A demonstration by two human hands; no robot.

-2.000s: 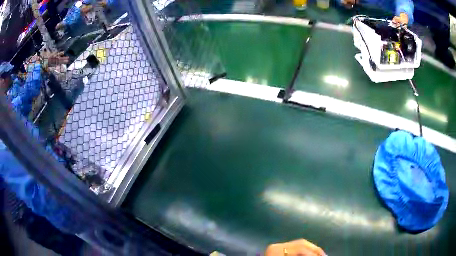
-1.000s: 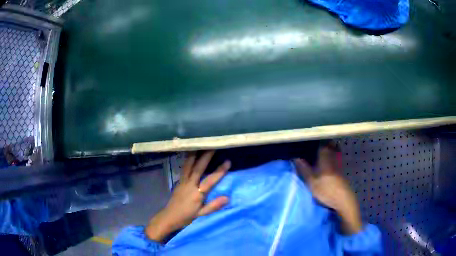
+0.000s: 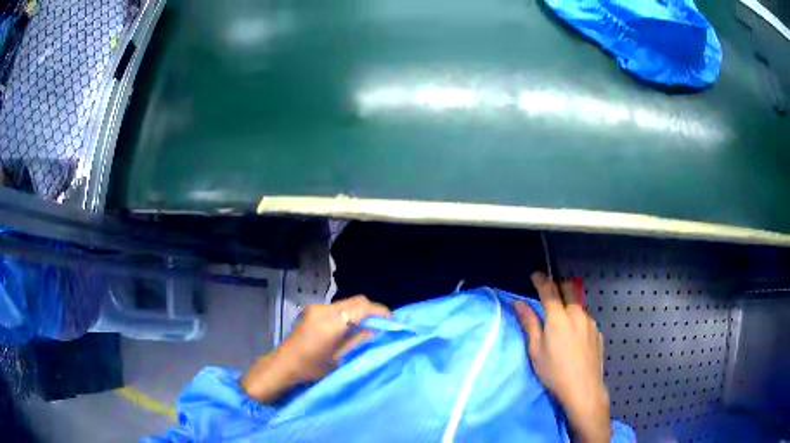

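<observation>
My left hand (image 3: 322, 339), bare with a ring, is at the left side of the blue smock (image 3: 442, 359) on my body, its fingers curled on a fold of the cloth. My right hand (image 3: 565, 350), bare, is at the right side of the smock below the bench edge. Its fingers point up and are spread, and I see nothing held in it. A small red bit (image 3: 579, 291) shows beside its fingertips. A light-blue gathered cap (image 3: 663, 43) lies on the green bench mat (image 3: 346, 130), cut off by the top edge.
The pale-yellow bench edge (image 3: 485, 210) runs across above both hands, with a dark space below it. A perforated metal panel (image 3: 663, 333) stands at the right. A mesh panel (image 3: 56, 86) and a clear bluish container (image 3: 156, 298) are at the left.
The view has tilted down from the conveyor and white unit to the bench edge and smock. Both hands now show; my left hand's spread fingers have curled onto the smock.
</observation>
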